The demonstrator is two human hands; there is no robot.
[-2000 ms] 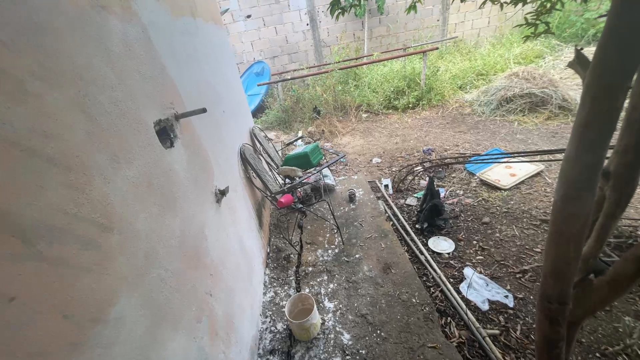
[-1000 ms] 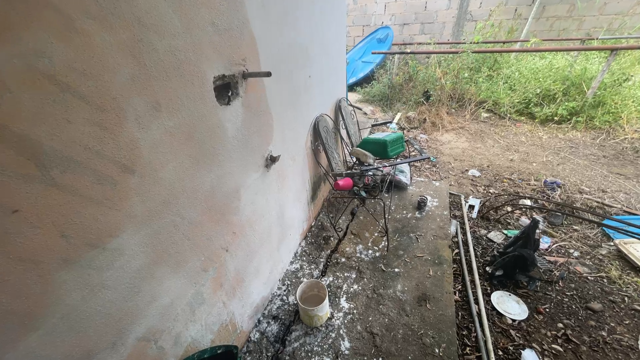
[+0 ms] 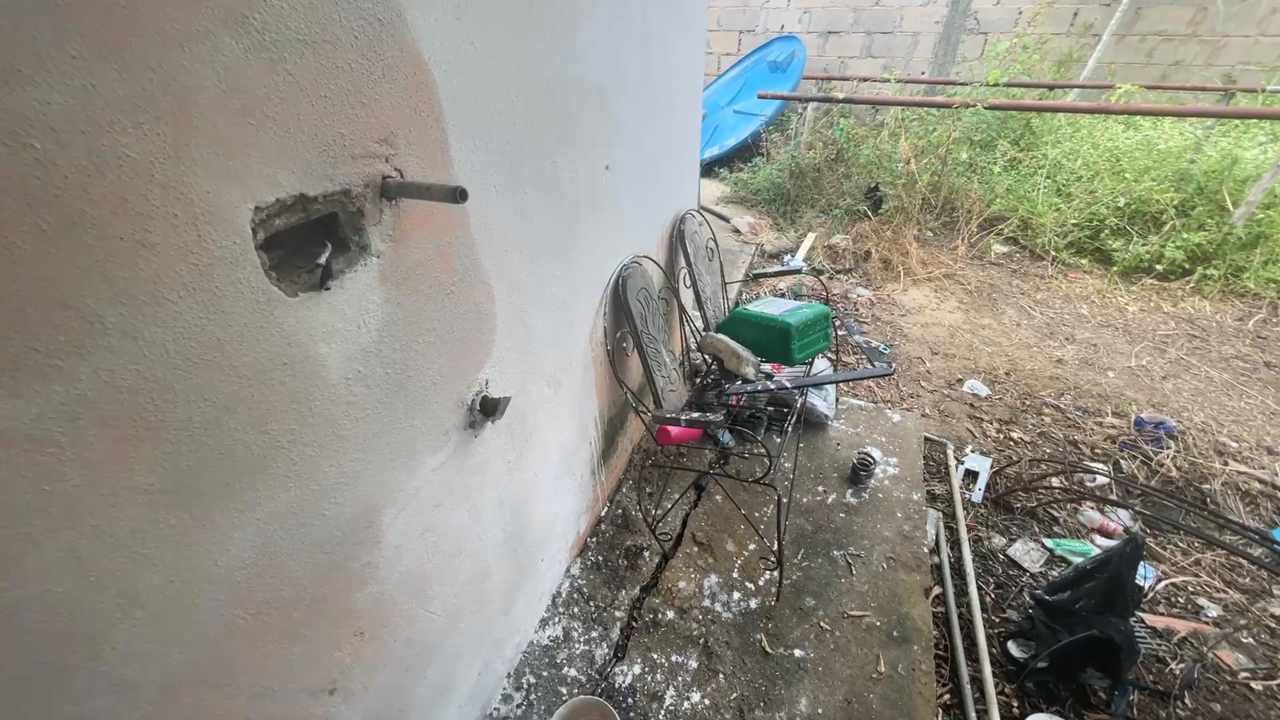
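Neither of my hands shows in the head view. On the left stands a plastered wall (image 3: 250, 480), partly coated white, with a rough-edged hole (image 3: 310, 243), a pipe stub (image 3: 425, 191) sticking out beside it and a smaller fitting (image 3: 490, 408) lower down. Against the wall are metal chairs (image 3: 650, 340) with scrollwork. They bear a green plastic container (image 3: 778, 330), a stone-like block (image 3: 730, 355) and a pink object (image 3: 680, 435). Only the rim of a bucket (image 3: 585, 710) shows at the bottom edge.
A cracked concrete slab (image 3: 820, 600) with white splashes runs along the wall. A coil spring (image 3: 862, 468) stands on it. Long pipes (image 3: 965, 580), bent rods (image 3: 1150, 500) and a black plastic bag (image 3: 1085, 620) lie to the right. Behind are rusty pipes (image 3: 1020, 105) and a blue plastic piece (image 3: 755, 95).
The view has swung left and come closer to the wall and chairs. The tree trunk at the right has left view, and the bucket, whole before, is mostly cut off.
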